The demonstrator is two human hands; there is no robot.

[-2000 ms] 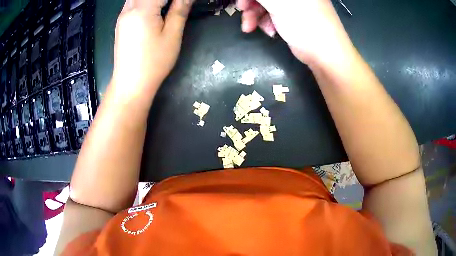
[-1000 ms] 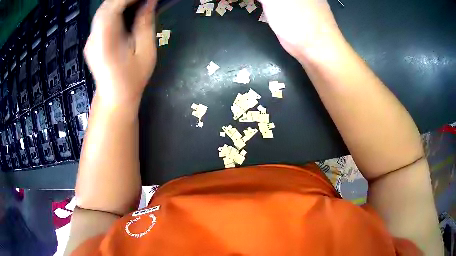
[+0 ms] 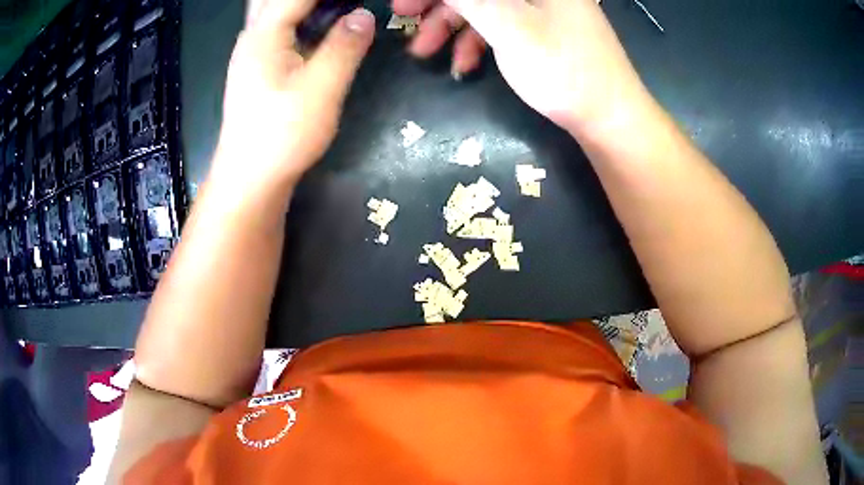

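My left hand (image 3: pixel 294 90) is at the top edge, partly cut off, holding a dark glossy device housing (image 3: pixel 325 21) between thumb and fingers; most of the housing is hidden. My right hand (image 3: pixel 502 47) is just to its right, cut off by the top edge, with its lower fingers curled. Whether its fingertips hold anything cannot be seen. Several cream stepped die-cut pieces (image 3: pixel 469 203) lie scattered on the dark bench between my forearms. Another cream piece (image 3: pixel 403 23) shows between my hands.
A large black parts tray (image 3: pixel 112 170) with rows of pockets holding dark housings is at the left. A thin light tool or strip (image 3: pixel 650 14) lies at the top right of the dark bench top (image 3: pixel 739 123). A red edge (image 3: pixel 843 270) shows at far right.
My left hand swung out left over the tray side, then came back beside my right hand. My right hand has moved slightly left. The loose pieces on the bench look unchanged.
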